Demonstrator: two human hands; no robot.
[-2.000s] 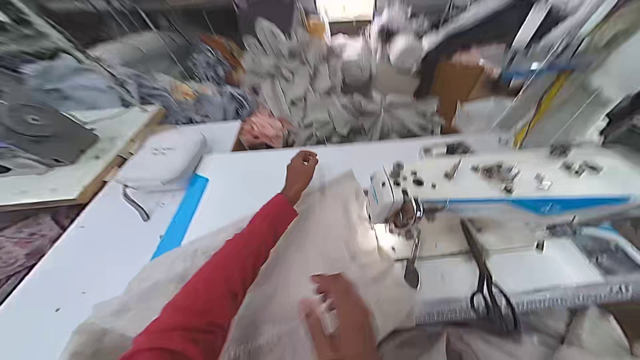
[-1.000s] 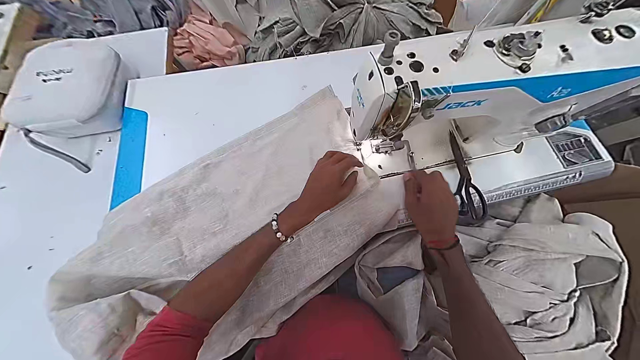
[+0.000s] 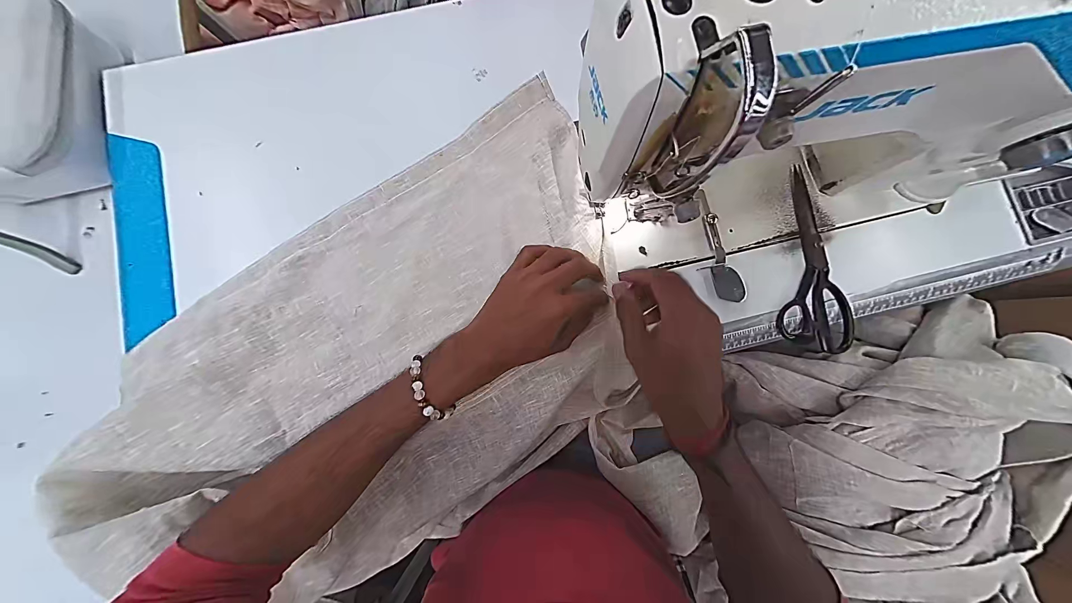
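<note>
A beige woven fabric panel lies over the white table, its right edge running up to the lit needle area of a Jack sewing machine. My left hand, below a beaded bracelet, presses on the panel near that edge with fingers curled. Just right of it, my right hand pinches the fabric's edge between thumb and fingers, a little below the presser foot. The needle tip cannot be made out in the glare.
Black-handled scissors lie on the machine bed, right of my right hand. A ruler strip runs along the bed's front edge. Bunched beige fabric fills the lower right. A pale case stands at the upper left.
Two seconds ago my left arm reached far over the table and my right hand was off the edge; both hands are now together at the fabric's edge. The view has moved closer in.
</note>
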